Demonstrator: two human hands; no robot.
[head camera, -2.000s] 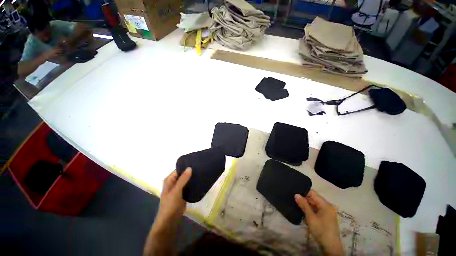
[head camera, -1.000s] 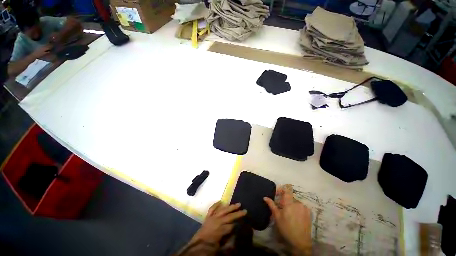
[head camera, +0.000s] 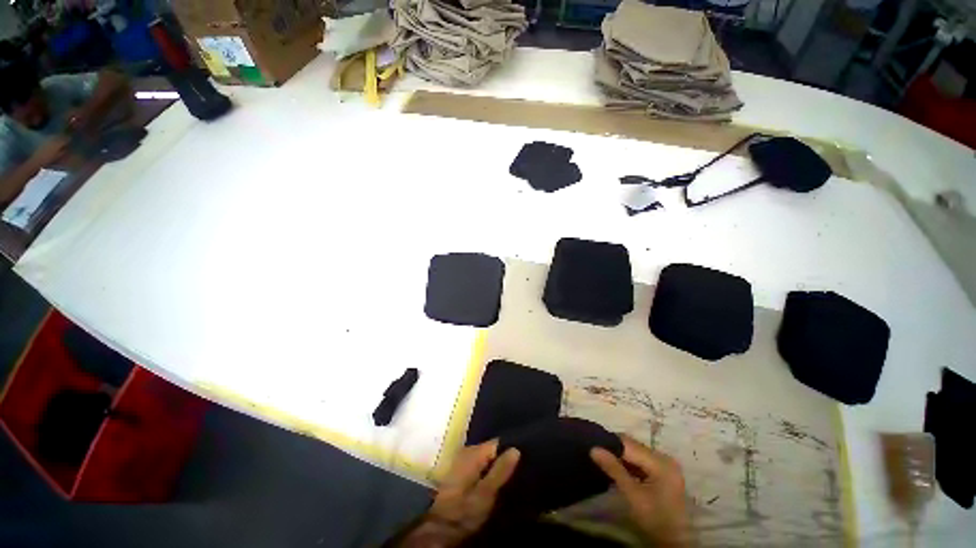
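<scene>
My left hand (head camera: 471, 484) and my right hand (head camera: 645, 484) hold a black panel (head camera: 557, 460) by its two sides, low in front of me. It is slightly curved and overlaps the near part of another black panel (head camera: 518, 394) lying on the left of the gluing board (head camera: 642, 412). Three black panel stacks (head camera: 589, 278) (head camera: 701, 308) (head camera: 833, 345) stand in a row behind, with a black panel (head camera: 464, 288) to their left. A small black strip (head camera: 396, 396) lies at left on the white table. The glue bottle (head camera: 908, 467) lies at right.
Small black pieces (head camera: 546, 166) and a black pouch with strap (head camera: 790, 164) lie farther back. Beige-grey fabric stacks (head camera: 666, 62) stand at the far edge beside a cardboard box (head camera: 252, 37). A red crate (head camera: 134, 439) is on the floor at left. A person sits at far left.
A panel was laid on the board's left side one second ago, with both hands on it. Now both hands hold a panel nearer to me, overlapping the one on the board. The view has shifted.
</scene>
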